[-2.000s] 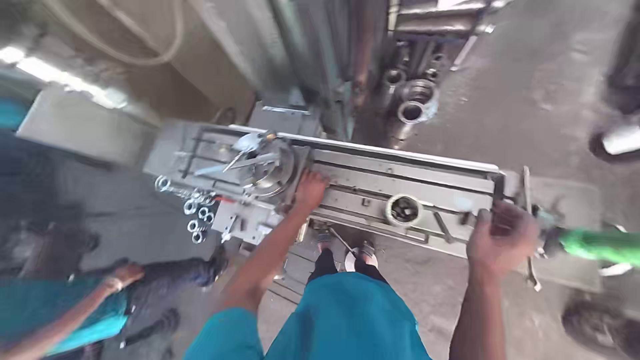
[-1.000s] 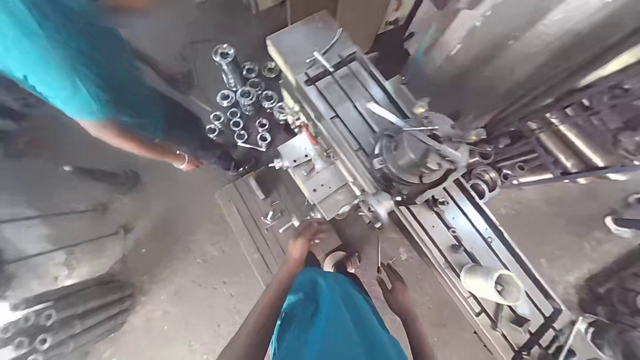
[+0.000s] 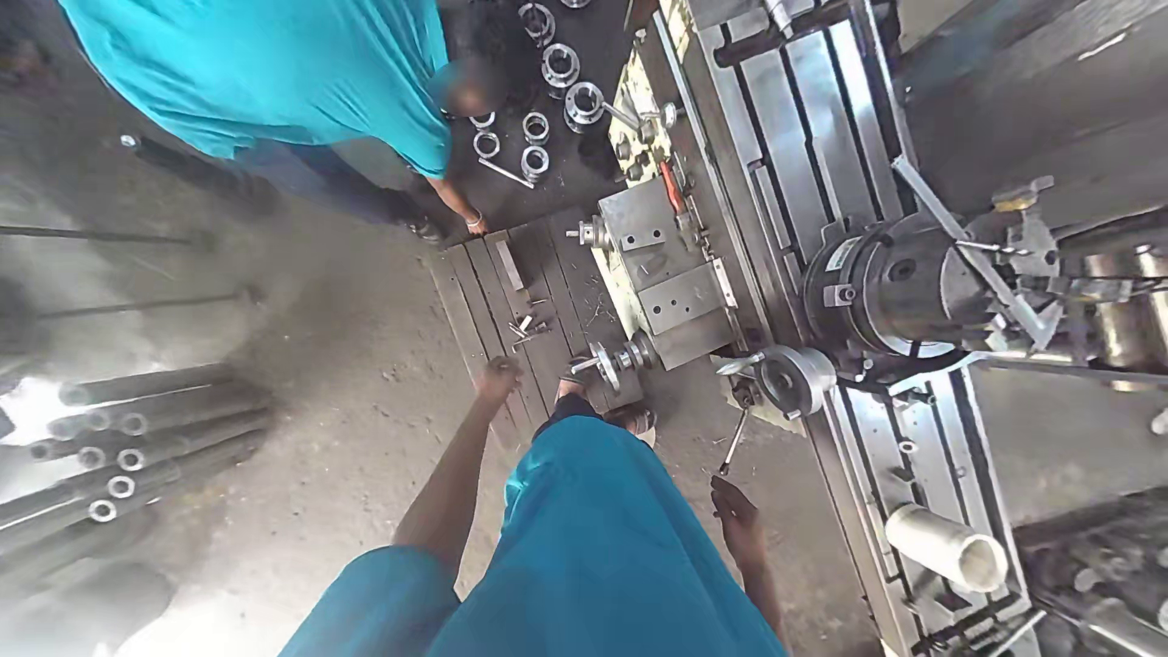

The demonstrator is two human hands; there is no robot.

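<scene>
My left hand hangs over the edge of a low slatted wooden platform, its fingers loosely curled with nothing seen in them. Lower right, my right hand is just below the tip of a machine lever; whether they touch I cannot tell. Between and beyond my hands are a small handwheel, a larger handwheel and the grey knee block of a milling machine. A round dividing head or rotary fixture sits on the slotted machine table.
A co-worker in a teal shirt bends at upper left, one hand at the platform's edge. Metal rings stand on the dark floor beyond. Steel tubes are stacked at left. A pale cylinder lies on the machine table.
Two seconds ago my hands were over the machine table; now both are away from it, low at my sides. The view has turned strongly. The co-worker's hand is now at the platform's edge.
</scene>
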